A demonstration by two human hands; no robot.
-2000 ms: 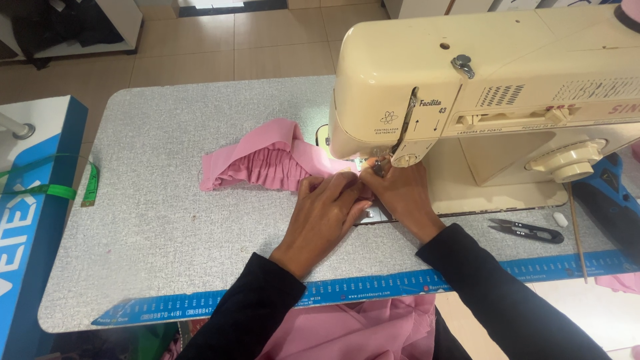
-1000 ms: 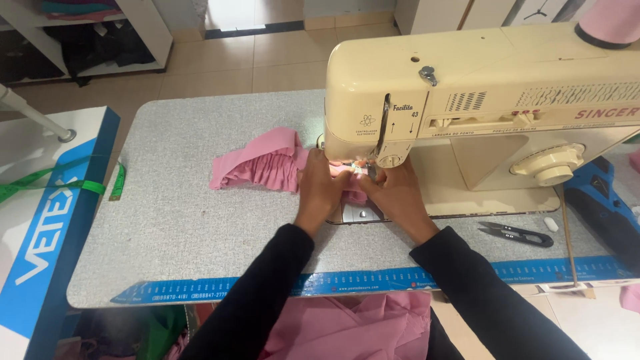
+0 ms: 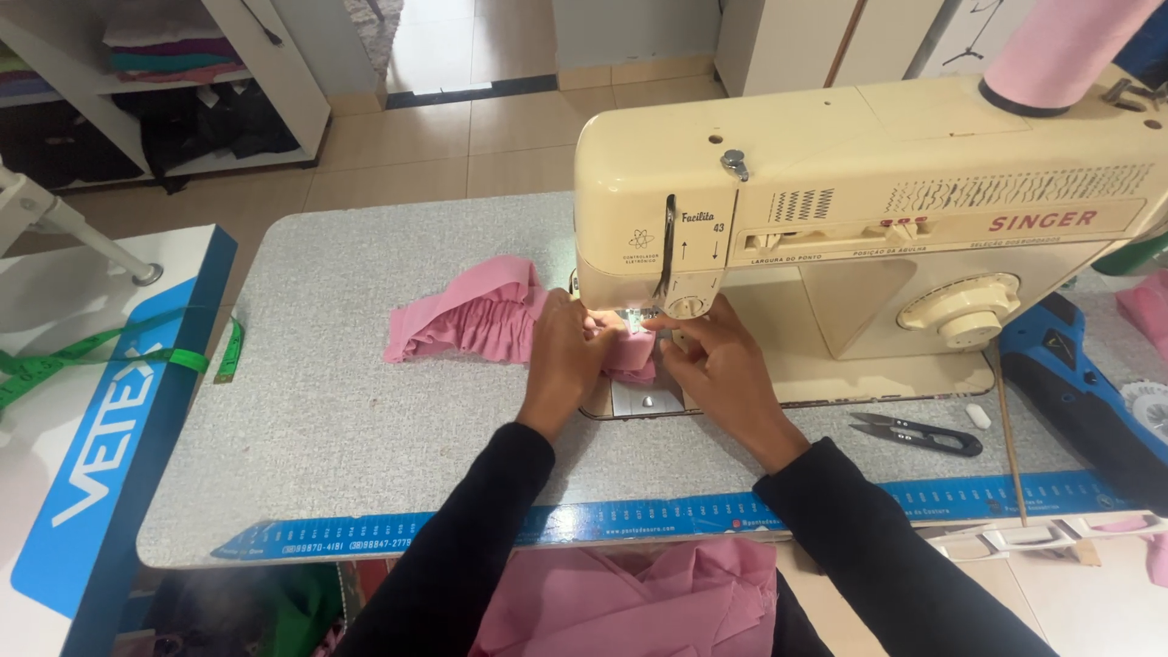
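A cream Singer sewing machine (image 3: 858,237) stands on the grey table. Gathered pink fabric (image 3: 474,315) lies left of its needle area, and its near end runs under the presser foot (image 3: 636,319). My left hand (image 3: 561,360) grips the fabric just left of the foot, fingertips on the cloth. To the right of the foot is my right hand (image 3: 725,374), thumb and index finger apart beside the fabric end; whether it touches the cloth I cannot tell. The metal plate (image 3: 646,399) shows in front of the fabric. The needle tip is too small to make out.
Black thread snips (image 3: 917,433) and a white piece of chalk (image 3: 978,417) lie at the right, near a blue cutting tool (image 3: 1072,383). A blue ruler strip (image 3: 639,516) runs along the front edge. A green tape measure (image 3: 187,359) hangs at the left; pink cloth (image 3: 630,602) covers the lap.
My left hand has moved from in front of the foot to its left side. My right hand has drawn back a little, with its fingers spread. The fabric end now shows between both hands.
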